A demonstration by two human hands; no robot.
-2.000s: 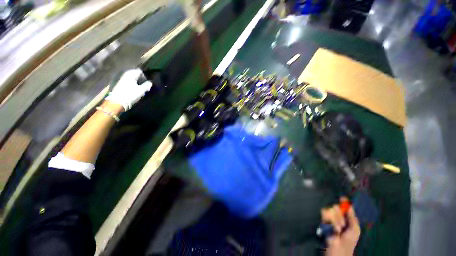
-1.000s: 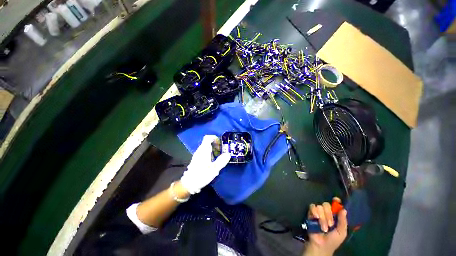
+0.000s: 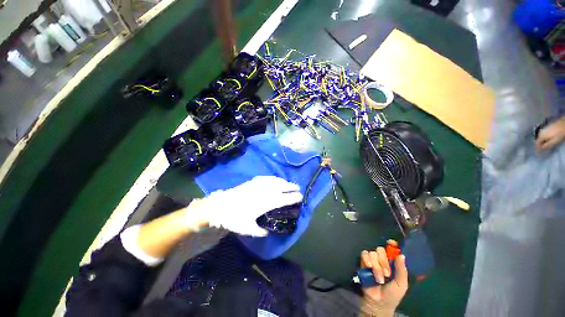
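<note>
My left hand (image 3: 251, 204), in a white glove, holds a black housing (image 3: 280, 221) from above over the blue cloth (image 3: 266, 247). The glove covers part of the housing, and its inside is hard to see. My right hand (image 3: 385, 280) is bare and grips the soldering gun (image 3: 418, 257), which has a blue body and an orange-red part, at the lower right. Slim dark-handled pliers (image 3: 316, 178) lie on the cloth's right side, beside a flat blade (image 3: 350, 215).
Several black housings (image 3: 206, 106) with yellow leads stand by the conveyor's white rail (image 3: 127, 201). A wire pile (image 3: 315, 86), tape roll (image 3: 377, 95), cardboard sheet (image 3: 433, 86) and fume fan (image 3: 393, 161) are beyond. Another housing sits on the conveyor (image 3: 150, 90). Another person's hand (image 3: 550, 134) shows at right.
My left hand went from the conveyor to the cloth with a housing, then turned over it, covering more of it. My right hand still holds the soldering gun. The view has shifted.
</note>
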